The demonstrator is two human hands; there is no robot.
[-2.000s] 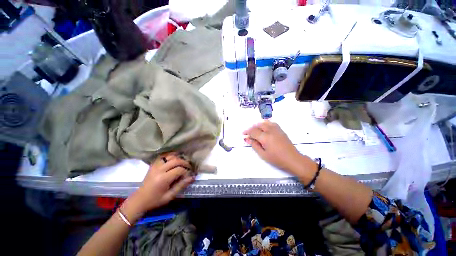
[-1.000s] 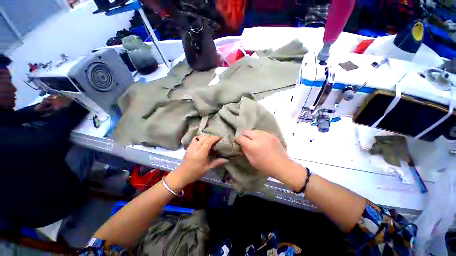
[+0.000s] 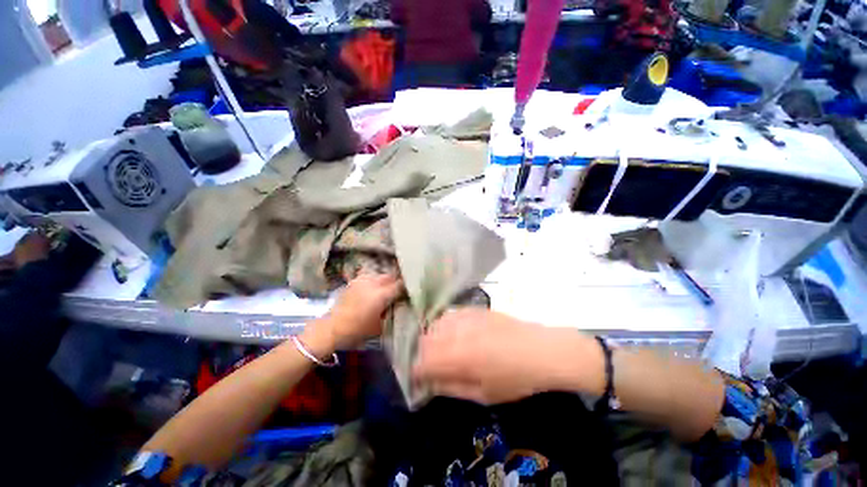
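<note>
The olive-khaki garment (image 3: 242, 228) lies heaped on the machine table left of the needle, and part of it hangs over the front edge. My left hand (image 3: 366, 304) grips a fold of it near the table edge. My right hand (image 3: 475, 360), blurred, pinches a lifted strip of the cloth just in front of the table edge; its fingertips are partly hidden. The presser foot and needle area (image 3: 518, 211) of the white sewing machine is behind and right of the cloth, apart from both hands.
A smartphone (image 3: 656, 190) is strapped to the machine arm. Small olive scraps (image 3: 639, 247) and a pen (image 3: 692, 283) lie below it. A plastic bag (image 3: 746, 314) hangs at right. A second machine (image 3: 133, 185) and a person's dark sleeve (image 3: 48, 295) are at left. A thread cone (image 3: 648, 78) stands behind.
My right hand left the needle area, took hold of the cloth, and moved toward me with a strip of it. My left hand still grips the cloth. The view has tilted up.
</note>
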